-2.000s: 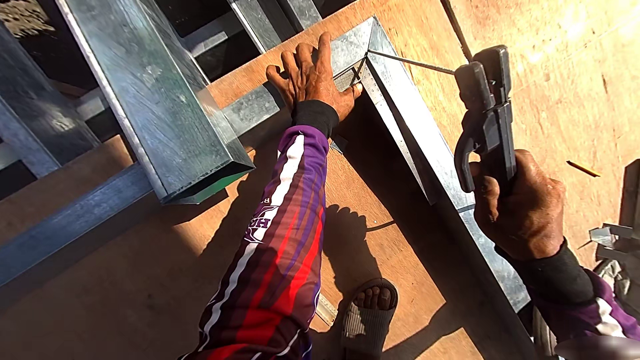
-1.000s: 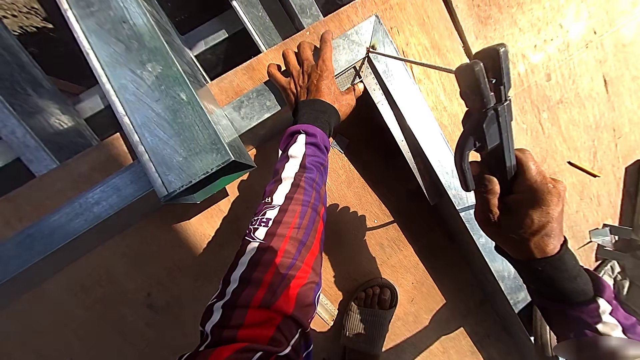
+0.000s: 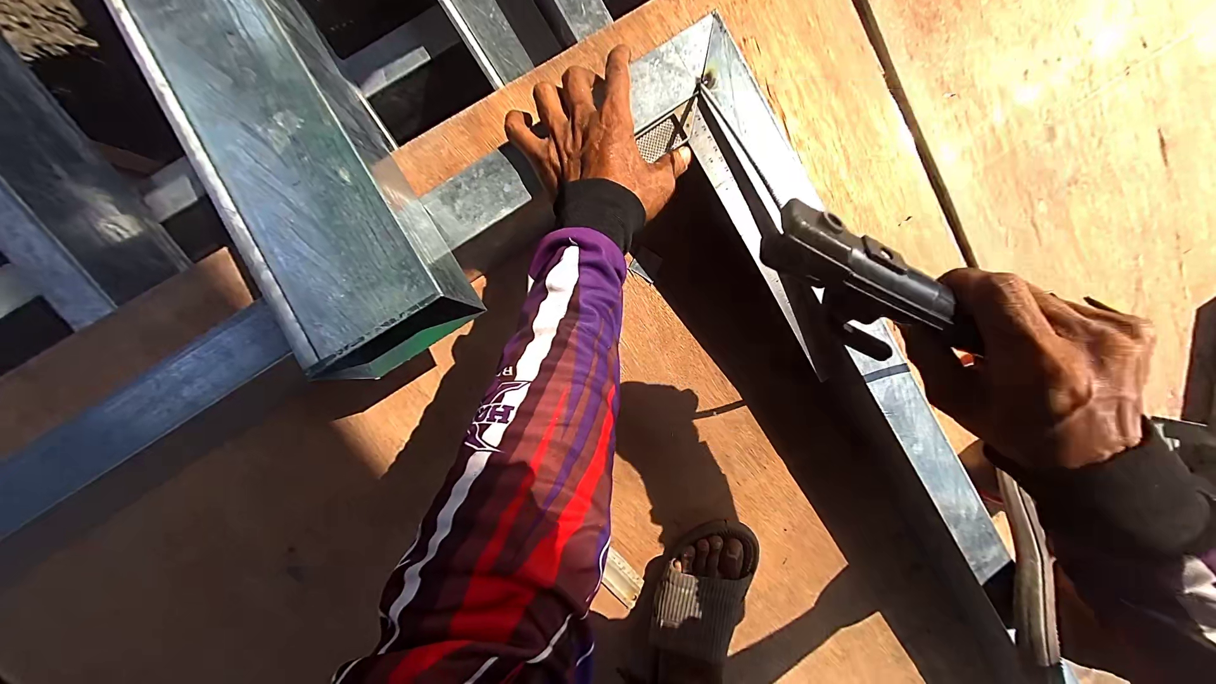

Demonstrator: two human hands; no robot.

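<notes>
My right hand (image 3: 1045,366) grips the handle of a black welding electrode holder (image 3: 869,261). A thin welding electrode (image 3: 746,152) runs from its jaws up to the mitred corner of two galvanized steel tubes, where a small dark spot shows. My left hand (image 3: 603,138) is spread over the shorter steel tube (image 3: 679,71), thumb toward the inside of the corner. A metal square (image 3: 750,214) lies against the inner corner, its one arm beside the long steel tube (image 3: 921,456); part of it is under my left hand.
A wide galvanized channel (image 3: 294,180) slants across the left, over a long steel bar (image 3: 142,418). More steel members (image 3: 480,43) cross dark gaps at the top left. Plywood sheets (image 3: 1045,114) lie beneath. A sandalled foot (image 3: 703,589) stands at the bottom, and a cable (image 3: 1031,560) hangs at the right.
My right hand has tilted the electrode holder from upright to slanting toward the left and shifted it lower. The electrode now runs more steeply from the corner. My left hand stays in place.
</notes>
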